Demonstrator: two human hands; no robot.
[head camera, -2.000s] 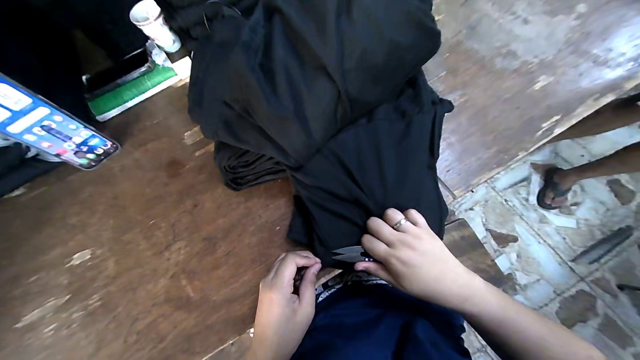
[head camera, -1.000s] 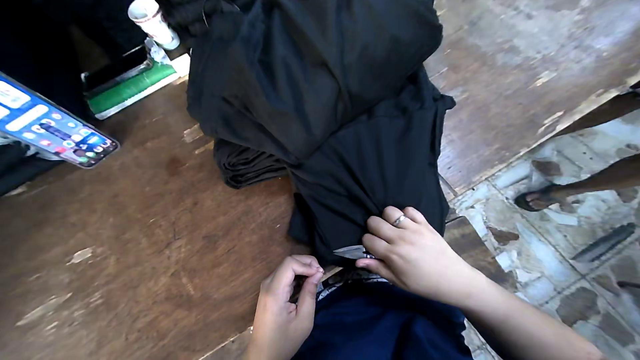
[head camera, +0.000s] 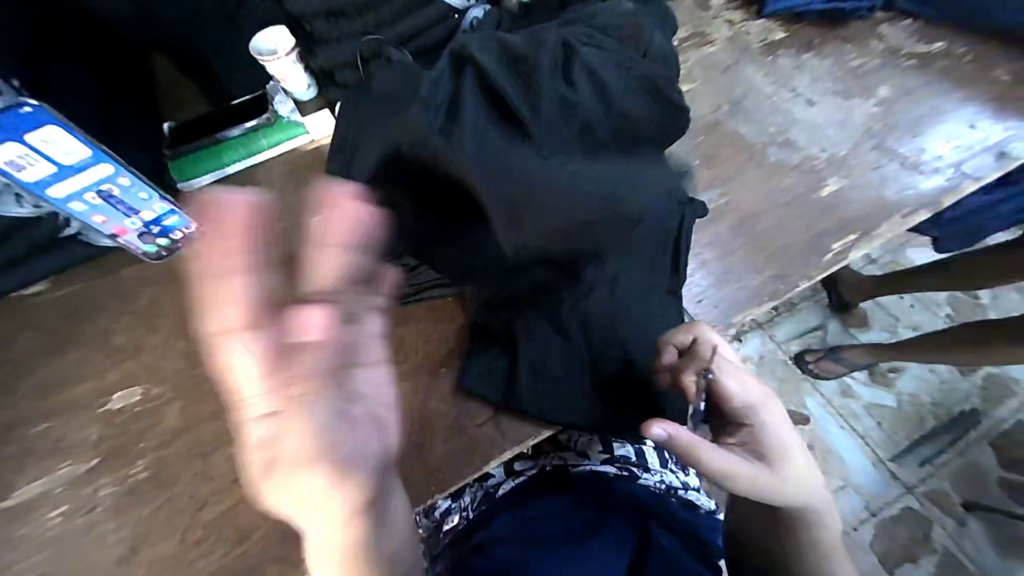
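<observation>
Black cloth, probably a garment (head camera: 560, 320), lies spread over the wooden table's front edge, its upper part bunched. My left hand (head camera: 312, 352) is raised over the table to the left of the cloth, blurred, palm up, fingers apart and holding nothing. At the cloth's lower right corner, my right hand (head camera: 728, 416) is turned with its palm partly up. Small dark metal thread snips (head camera: 702, 400) rest in its curled fingers, their blades mostly hidden.
A smartphone (head camera: 88, 184) with a lit screen juts in at the left. Behind are a white cup (head camera: 284, 62), a green-and-white box (head camera: 240, 152) and stacked dark cloth (head camera: 368, 40). Another person's legs (head camera: 944, 348) stand on the tiled floor at the right of the wooden table (head camera: 120, 400).
My left hand has left the cloth's lower edge and risen to the left. My right hand has turned over and moved right, still holding the snips. The cloth has shifted.
</observation>
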